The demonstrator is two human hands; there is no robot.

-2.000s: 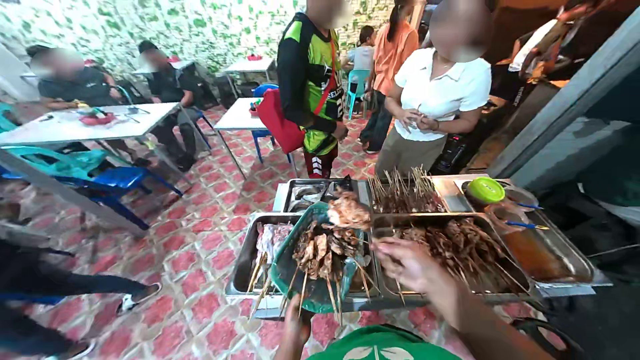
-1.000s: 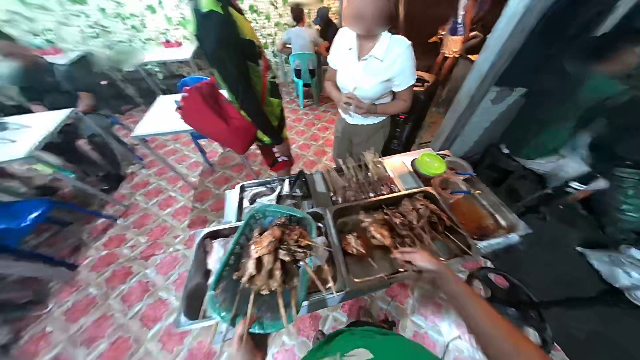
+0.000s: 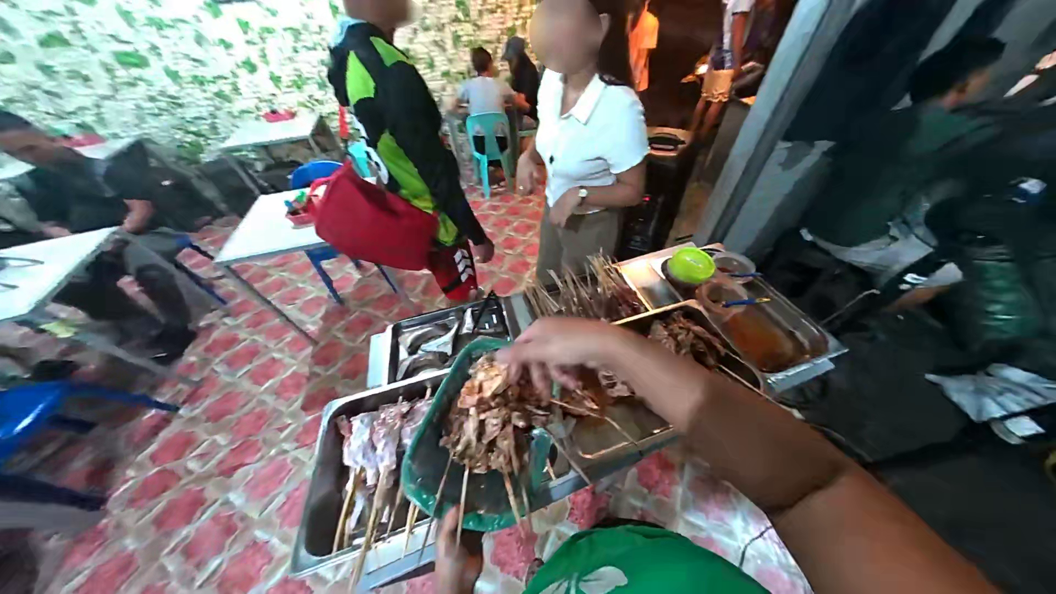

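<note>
My left hand [image 3: 458, 553] grips the near edge of a green plastic basket [image 3: 417, 474], which is tilted over the metal trays. Several skewers of browned meat [image 3: 487, 412] lie in the basket, their sticks pointing toward me. My right hand [image 3: 549, 351] reaches over the basket's far right side, fingers bent down at the meat; whether it holds a piece cannot be told. Pale meat skewers [image 3: 375, 437] lie in the steel tray at the left. More browned meat [image 3: 689, 338] is in the tray at the right, under my forearm.
Upright sticks [image 3: 586, 289] fill a back tray beside a tray of fish-like pieces [image 3: 429, 342]. A lime green bowl [image 3: 691, 266] and sauce containers [image 3: 730, 293] stand at the right. Two people stand behind the trays, one with a red bag [image 3: 371, 219]. White tables [image 3: 268, 227] are at the left.
My right hand has moved left from the right-hand meat tray to above the green basket. The nearer standing person's clasped hands have come apart.
</note>
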